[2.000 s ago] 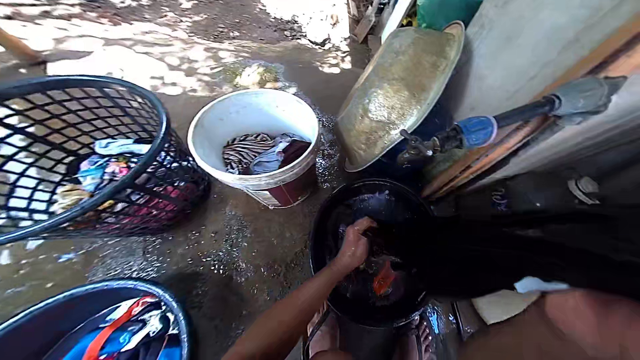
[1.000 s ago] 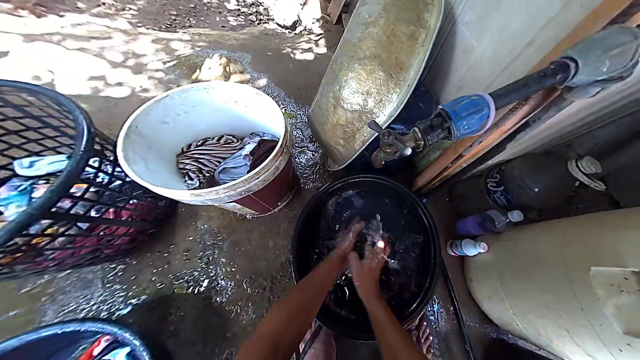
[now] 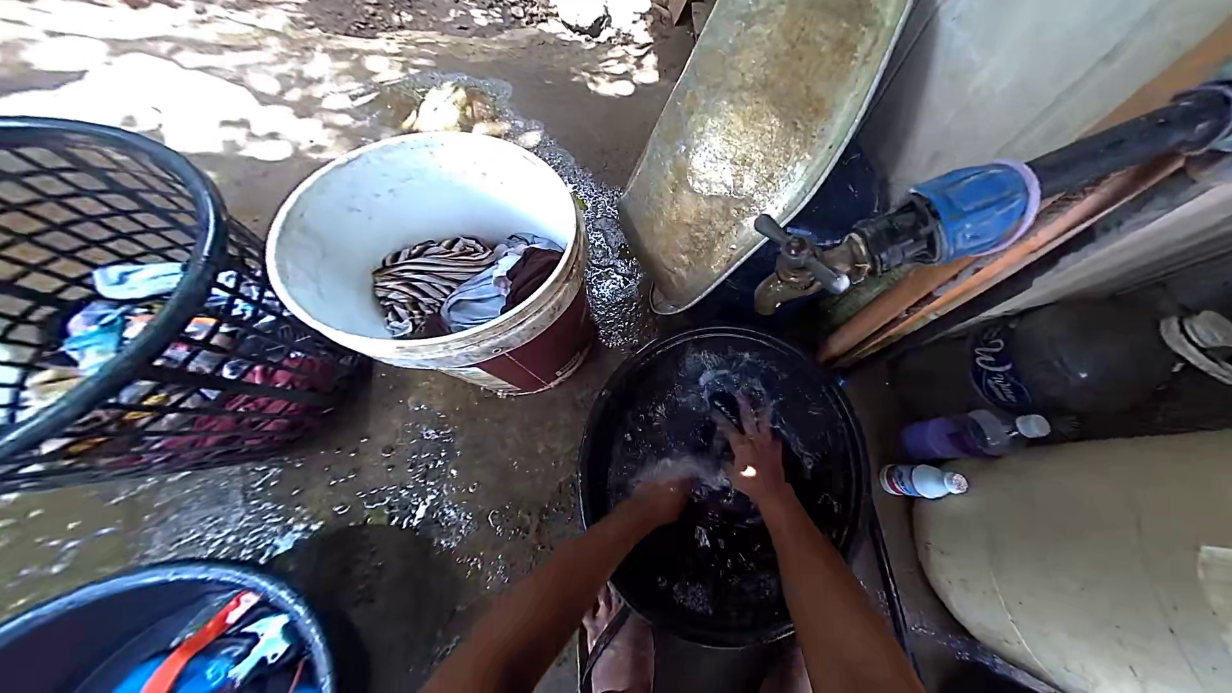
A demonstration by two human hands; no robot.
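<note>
A black round tub of splashing water stands between the person's feet. My left hand is at the water on the left, partly hidden by spray, so its fingers cannot be made out. My right hand is over the middle of the tub with its fingers spread, beside a small dark thing that I cannot identify. Whether it touches that thing is unclear. Above the tub's rim is a brass tap on a dark pipe. Up and left, a white bucket holds a striped cloth and other cloths.
A black mesh laundry basket with clothes stands at left. A dark basin with clothes is at lower left. A large metal basin leans near the wall. At right are a purple bottle, a small white bottle and a beige container.
The dark cloth seen at the right two seconds ago is out of view. My hands were close together one second ago and are now apart in the tub, with more splashing. The view has shifted.
</note>
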